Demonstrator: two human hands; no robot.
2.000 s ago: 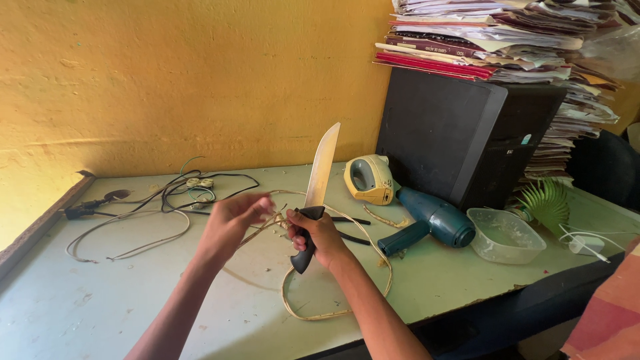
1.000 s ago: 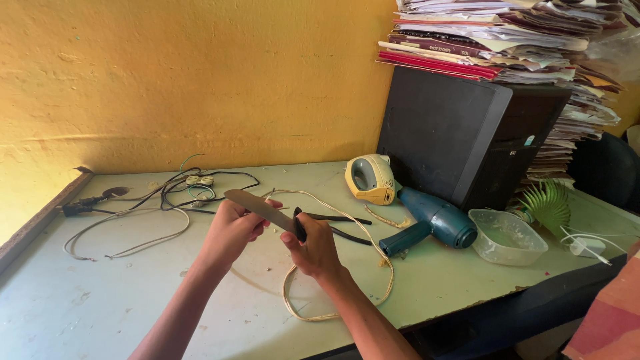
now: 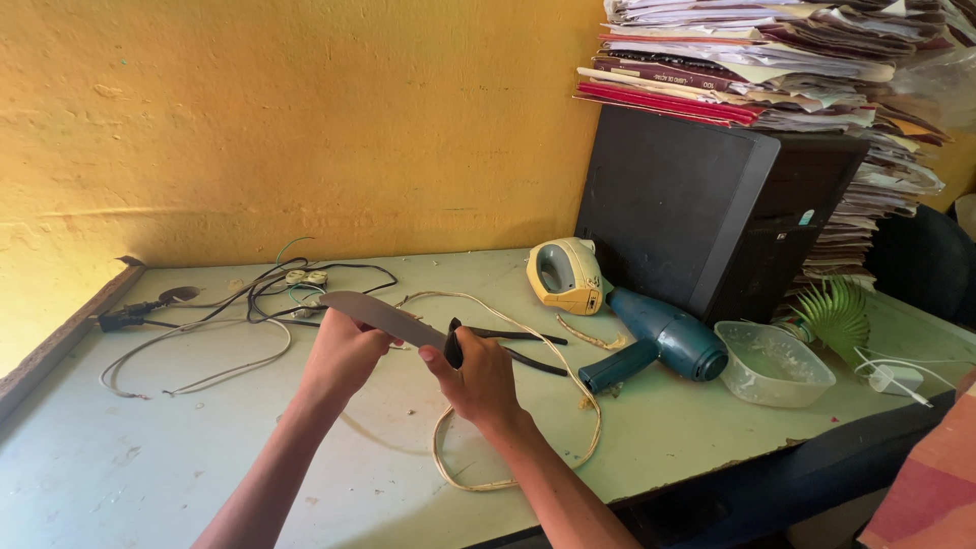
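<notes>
My right hand (image 3: 480, 377) grips the black handle of a large knife (image 3: 385, 316), whose broad blade points left. Behind and under the blade is my left hand (image 3: 343, 354), its fingers pinched together near a cord end; the blade hides most of what they hold. A whitish two-strand electrical cord (image 3: 598, 427) loops from near the hands across the tabletop on the right. Two black cable pieces (image 3: 534, 361) lie behind my right hand. Whether the blade touches the cord cannot be told.
Black cables with a plug (image 3: 126, 316) and pale sockets (image 3: 305, 278) lie at the back left. At the right are a yellow hand-mixer-like housing (image 3: 583, 282), a teal hair dryer (image 3: 671, 343), a plastic tub (image 3: 778, 393), a white charger (image 3: 894, 379) and a black computer tower (image 3: 671, 206) under stacked papers.
The knife has gone from upright to lying slanted leftward across the front of my left hand. My left hand, apart from the blade two seconds ago, is now behind it.
</notes>
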